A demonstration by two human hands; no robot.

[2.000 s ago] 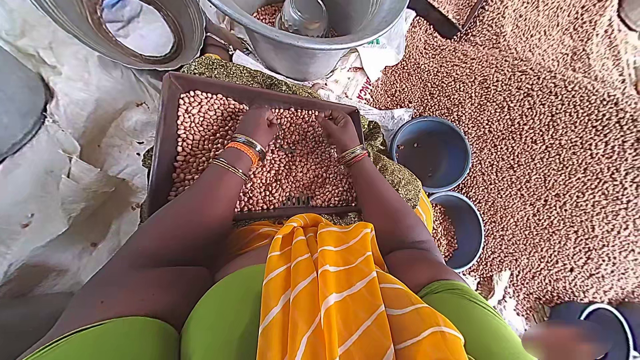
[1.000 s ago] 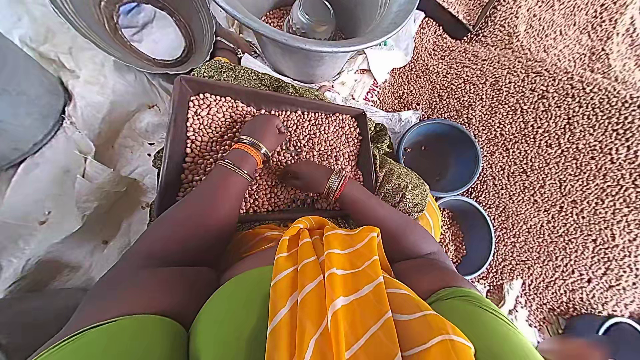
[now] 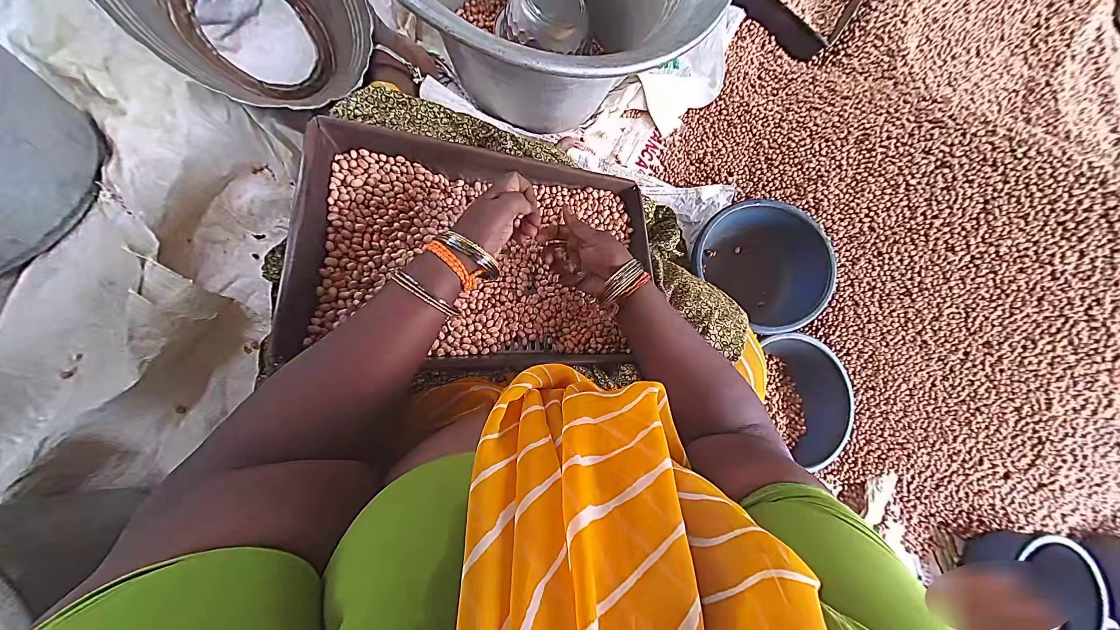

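A brown rectangular tray (image 3: 293,254) rests across my lap, filled with a layer of reddish-brown peanuts (image 3: 376,227). Just over the peanuts, right of the tray's middle, is my left hand (image 3: 503,214), its fingers curled; whether a nut is between them cannot be made out. My right hand (image 3: 588,254) is close beside it, palm partly turned up and fingers bent, with what looks like a few peanuts in it. Slots of the tray's bottom show near its front edge. Bangles circle both wrists.
Two blue tubs stand right of the tray: one (image 3: 818,227) with a few nuts, another (image 3: 844,394) with more. A wide peanut heap (image 3: 962,262) spreads beyond them. A metal basin (image 3: 542,87) holding a clear jar stands ahead. Left lie white sheeting (image 3: 201,324) and metal vessels. A blurred hand shows bottom right.
My hands were apart over the tray two seconds ago; now they are close together. Since one second ago my right hand has moved forward and turned its palm partly up.
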